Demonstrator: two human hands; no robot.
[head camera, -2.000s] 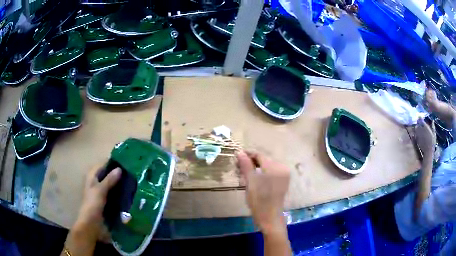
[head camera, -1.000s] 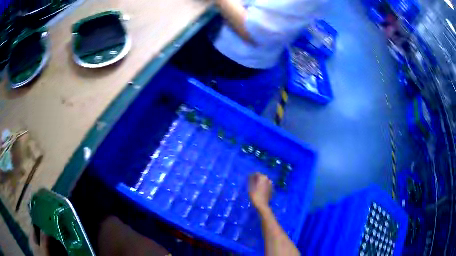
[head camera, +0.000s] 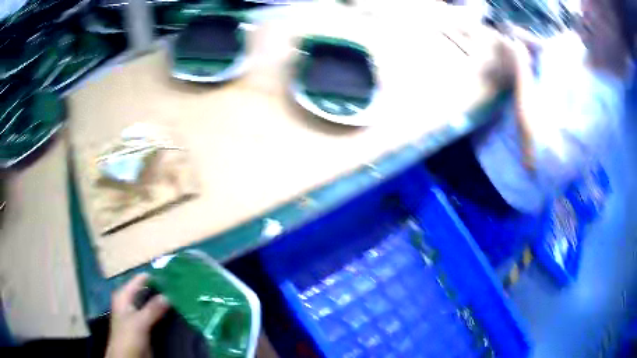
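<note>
The frame is blurred. My left hand (head camera: 136, 314) holds a glossy green housing (head camera: 199, 297) with a silver rim, at the front edge of the bench, lower left. The housing's bottom is cut off by the frame edge. My right hand is not in view. The blue parts bin (head camera: 391, 294) lies below the bench edge, with small green fittings (head camera: 457, 301) along its right side. The stained glue pad (head camera: 171, 185) lies on the cardboard at left, with thin sticks and pale adhesive (head camera: 126, 166) on it.
Two green housings, one at the upper left (head camera: 208, 45) and one at upper middle (head camera: 337, 77), lie on the cardboard bench cover (head camera: 244, 161). More housings are piled at far left behind a metal post (head camera: 137, 24). A neighbour's arm (head camera: 522, 105) is at the right.
The view has swung back left toward the bench. My right hand, over the blue bin a second ago, is out of view. My left hand shows again, still with the green housing.
</note>
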